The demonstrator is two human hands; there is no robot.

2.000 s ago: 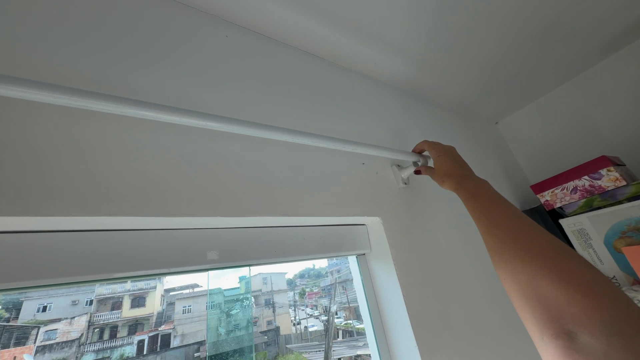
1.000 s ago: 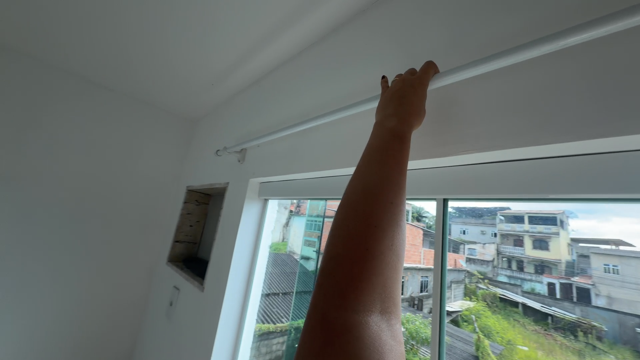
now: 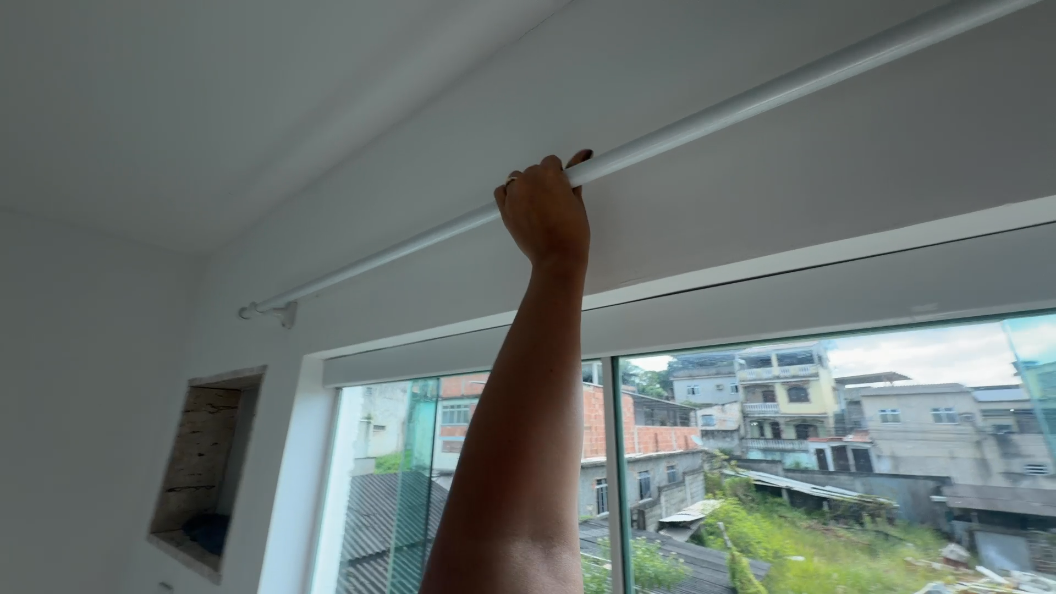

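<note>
My left hand point(image 3: 544, 202) is raised above the window, its fingers wrapped over a white curtain rod point(image 3: 701, 120). A ring shows on one finger and the nails look dark. The rod runs from the upper right down to a small wall bracket point(image 3: 287, 313) at the far left, with a round finial point(image 3: 245, 313) at its tip. Nothing hangs on the visible part of the rod. My forearm rises from the bottom middle of the view, across the window. My right hand is out of view.
Below the rod is a sliding glass window with a white frame point(image 3: 612, 462), houses and greenery outside. At the lower left, a wall niche point(image 3: 198, 462) holds a dark item. The sloping ceiling point(image 3: 247, 91) lies close above the rod.
The view has swung from the rod's right end to its left part. Two seconds ago my right hand was at the right bracket; now my left hand grips the rod's middle stretch.
</note>
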